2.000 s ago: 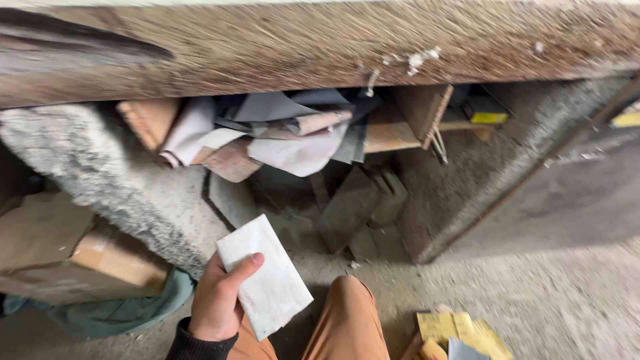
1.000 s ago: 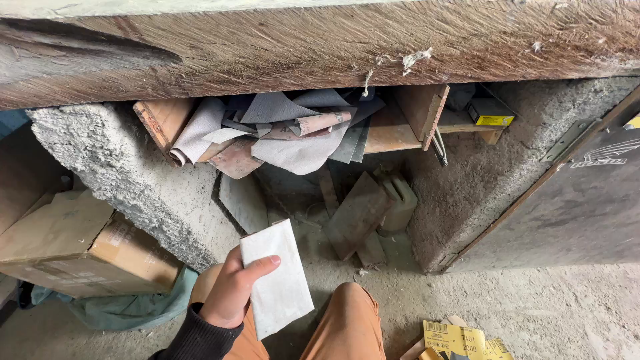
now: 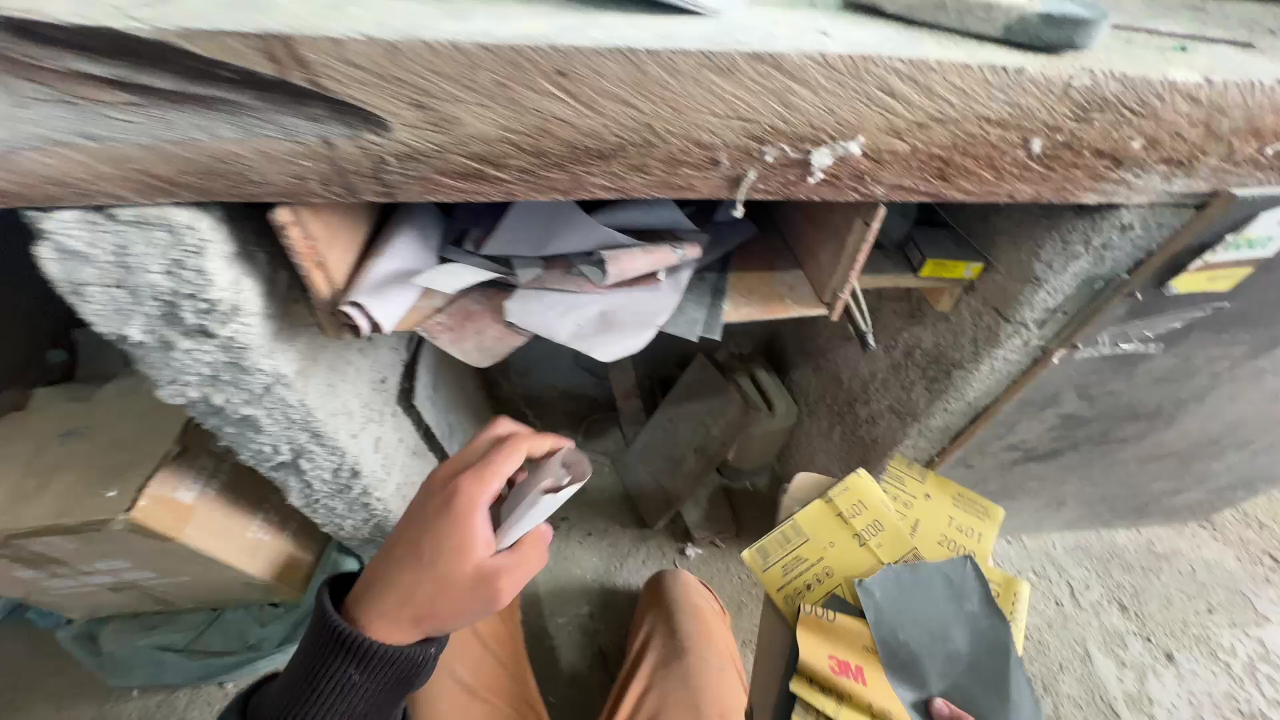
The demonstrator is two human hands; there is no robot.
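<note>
My left hand (image 3: 455, 535) is closed around a folded whitish sheet (image 3: 540, 495), held above my knees with one edge toward the shelf. At the lower right, only a fingertip of my right hand (image 3: 947, 710) shows, at the bottom edge of a dark grey abrasive sheet (image 3: 945, 625). Beneath and beside that sheet lie several yellow-backed 3M sandpaper sheets (image 3: 850, 530), partly over what looks like a cardboard box. Most of my right hand is out of view, so its grip cannot be told.
Under the thick bench edge (image 3: 620, 120), a wooden shelf box (image 3: 780, 290) holds crumpled used sandpaper sheets (image 3: 600, 310). A cardboard box (image 3: 80, 500) stands at left by a rough concrete support (image 3: 210, 360). Wooden blocks (image 3: 685, 435) lie below the shelf. A dark panel (image 3: 1140, 400) leans at right.
My left hand has turned the whitish sheet from flat to nearly edge-on and folded. A fingertip of my right hand has appeared at the dark grey sheet. More of the yellow sandpaper shows.
</note>
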